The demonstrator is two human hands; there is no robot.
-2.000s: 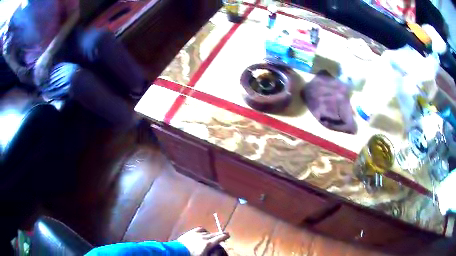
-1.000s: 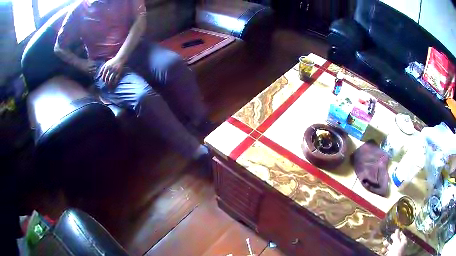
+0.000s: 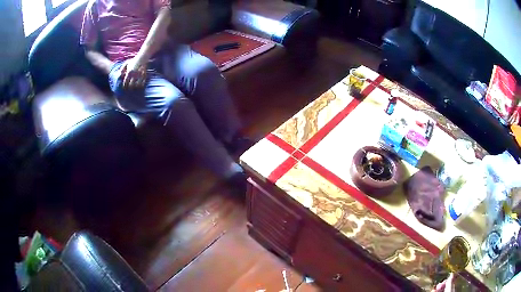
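Observation:
The glass tea mug with yellow-green tea is near the table's front edge at lower right. My right hand is at the handle side of the mug, mostly cut off by the bottom edge; a few fingers show and seem closed on the handle. My left hand is out of the picture. A thin white stick, seemingly the cigarette, shows at the bottom edge; what holds it is hidden. The round brown ashtray with butts stands on the marble-patterned table, beside a crumpled purple-brown cloth.
Small printed boxes and a small tea glass stand farther back. A white plastic bag and clear glassware crowd the right. A person sits on the dark sofa at left. A dark armrest is at lower left.
The view has swung left and up since the first frame. My left hand has left the picture. My right hand has come to the mug, which has shifted slightly towards me since one second ago.

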